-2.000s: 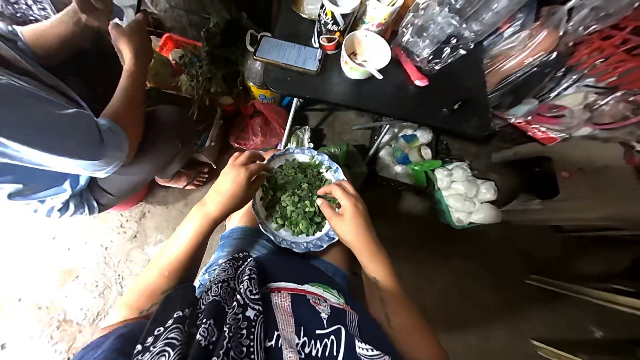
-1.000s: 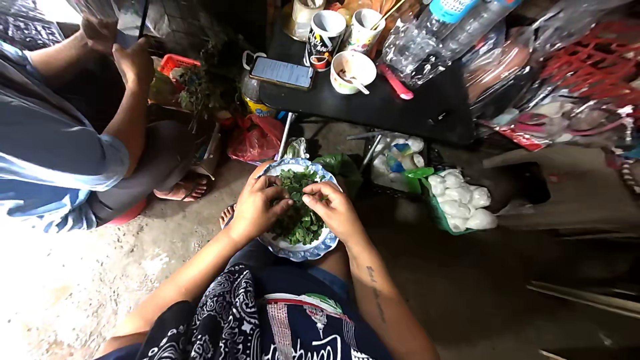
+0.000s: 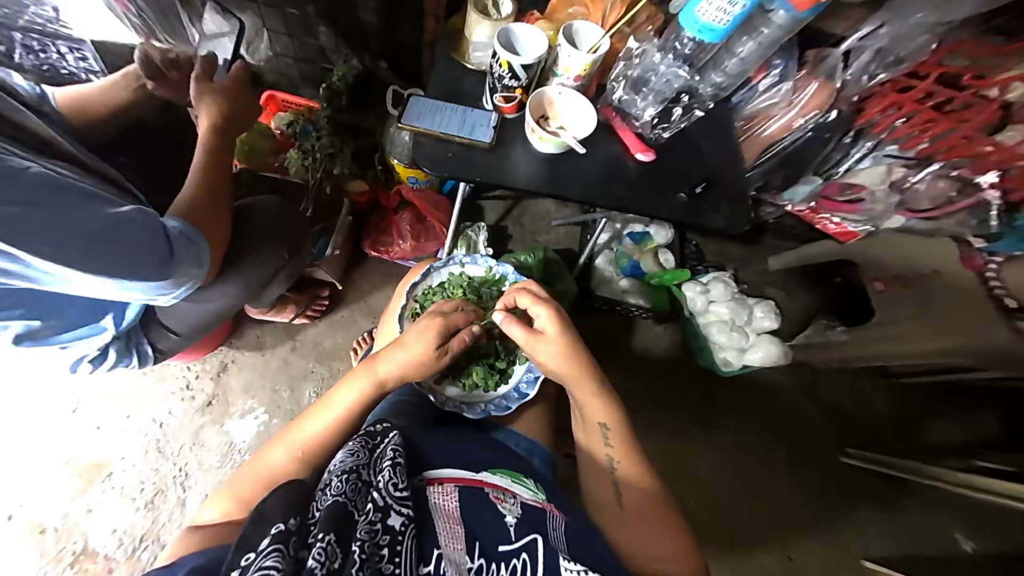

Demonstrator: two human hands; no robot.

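A blue-and-white plate with a scalloped rim (image 3: 480, 406) rests on my lap, heaped with small green leaves (image 3: 480, 372). My left hand (image 3: 436, 336) lies low over the leaves at the plate's left, its fingers reaching into them; whether it grips any is hidden. My right hand (image 3: 532, 324) is above the right side of the plate, thumb and forefinger pinched on a thin green stem (image 3: 490, 317). The fingertips of both hands are close together over the middle of the heap.
A black table (image 3: 560, 180) ahead holds a smartphone (image 3: 450, 120), paper cups (image 3: 516, 68), a bowl with a spoon (image 3: 560, 118) and plastic bottles (image 3: 712, 24). White bundles fill a green basket (image 3: 732, 324) at right. A seated person (image 3: 104, 208) at left holds a phone. A red plastic bag (image 3: 406, 224) lies ahead.
My left hand has lowered onto the leaves at the plate's left, from a raised position one second ago. My right hand remains over the plate's right side.
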